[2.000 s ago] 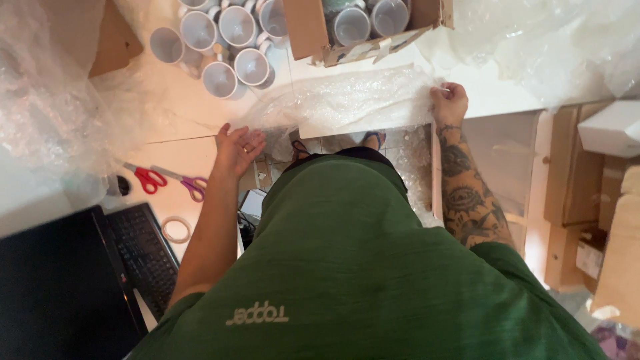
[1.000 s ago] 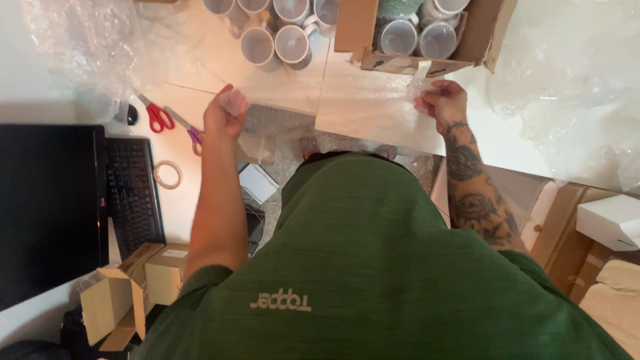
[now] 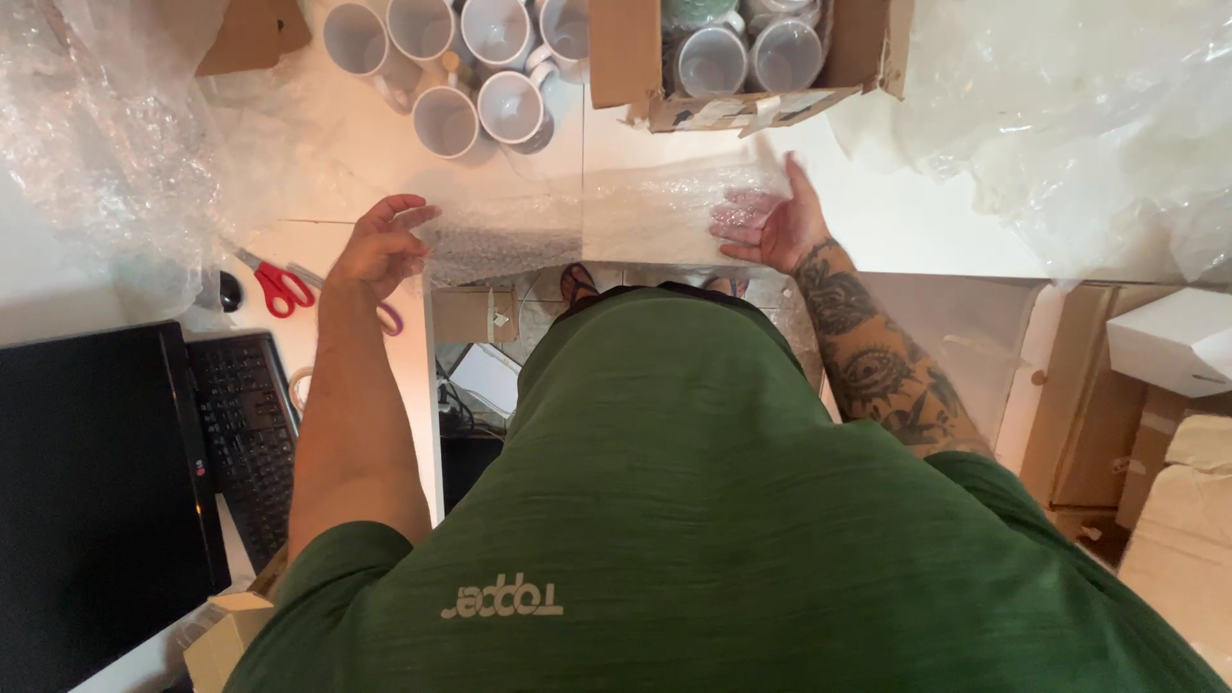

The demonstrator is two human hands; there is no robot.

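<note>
A clear sheet of bubble wrap lies across the front edge of the white table, part of it hanging over. My left hand is at the sheet's left end, fingers bent; whether they pinch the film is unclear. At the right end, my right hand has its fingers spread against the film, seemingly partly behind it. Several white mugs stand mouth up beyond the sheet. An open cardboard box, behind and between my hands toward the right, holds more mugs, some with wrap around them.
Red-handled scissors, purple-handled scissors and a tape roll lie by my left forearm. A keyboard and a monitor are farther left. Piles of plastic wrap flank the work area. Cardboard boxes stand at right.
My right hand, closed at the film's edge one second ago, now has its fingers spread. The sheet lies lower over the table edge between my hands. The view has shifted somewhat.
</note>
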